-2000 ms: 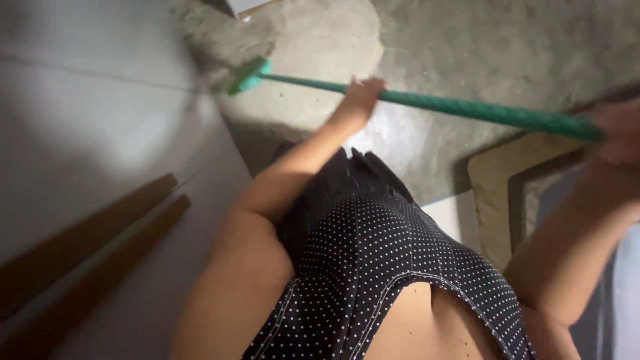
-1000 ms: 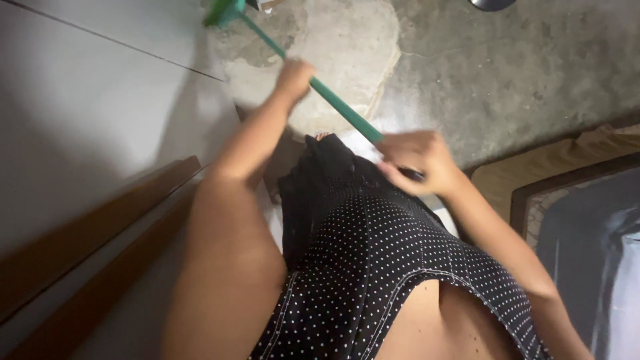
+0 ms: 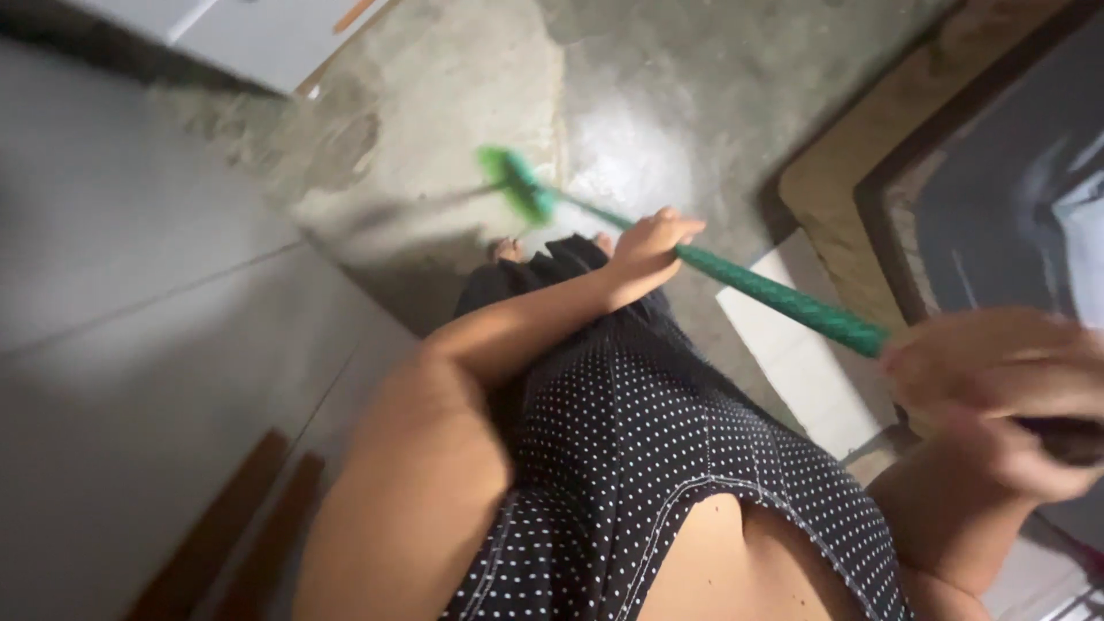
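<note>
A green broom (image 3: 780, 300) slants across the view, its handle wrapped in a textured pattern. My left hand (image 3: 653, 250) grips the lower handle, not far from the broom head. Around the top end of the handle my right hand (image 3: 992, 392) is closed, blurred, at the right edge. The green bristled head (image 3: 520, 185) is blurred and shows above the concrete floor (image 3: 466, 78), beyond my bare feet; whether it touches the floor, I cannot tell.
Grey panels with brown wooden strips (image 3: 233, 535) stand on the left. A white cabinet-like piece (image 3: 250, 39) is at the upper left. On the right lie a brown-edged frame with a dark grey surface (image 3: 992, 172) and a white flat piece (image 3: 798, 345).
The broom head has moved from the upper left to nearer my feet. Both hands have moved right since a second ago, still on the handle. The view has shifted.
</note>
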